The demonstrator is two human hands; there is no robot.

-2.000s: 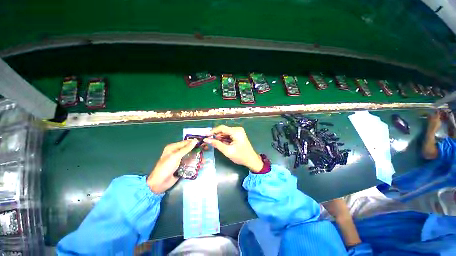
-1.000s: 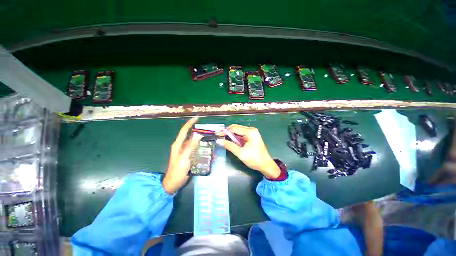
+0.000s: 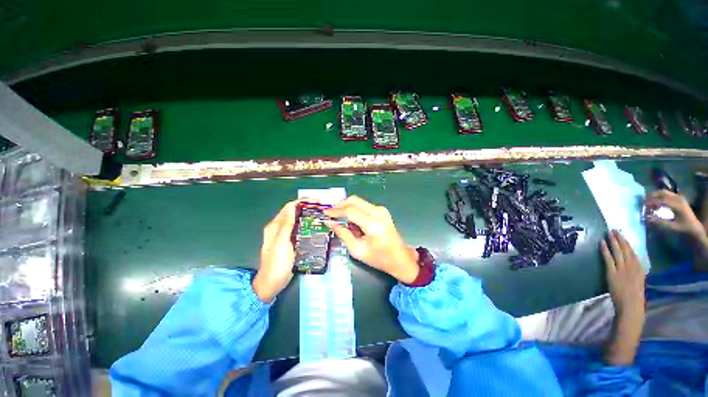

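A phone assembly (image 3: 312,246) with a dark red rim, green board and silvery shields is held upright in my left hand (image 3: 277,246), fingers along its left side. My right hand (image 3: 371,239) is at its upper right corner, thumb and fingers pinched on a slim pen-like tool (image 3: 346,224). The tool's tip is near the top end of the board; its exact contact cannot be told. The pale blue-white sticker sheet (image 3: 327,318) lies flat on the bench under the phone, with rows of small marks.
Small black plastic parts (image 3: 512,217) lie heaped to the right. A neighbour's hands are at a pale sheet (image 3: 619,200) and a dark rounded object (image 3: 664,181). Phone assemblies (image 3: 466,113) lie on the belt behind the worn edge rail (image 3: 256,168). Clear blister trays (image 3: 43,267) are at left.
My left fingers have closed around the phone's side and my right hand has moved to its upper right. The dark bar seen at its top no longer shows separately. The neighbour's hands have come in.
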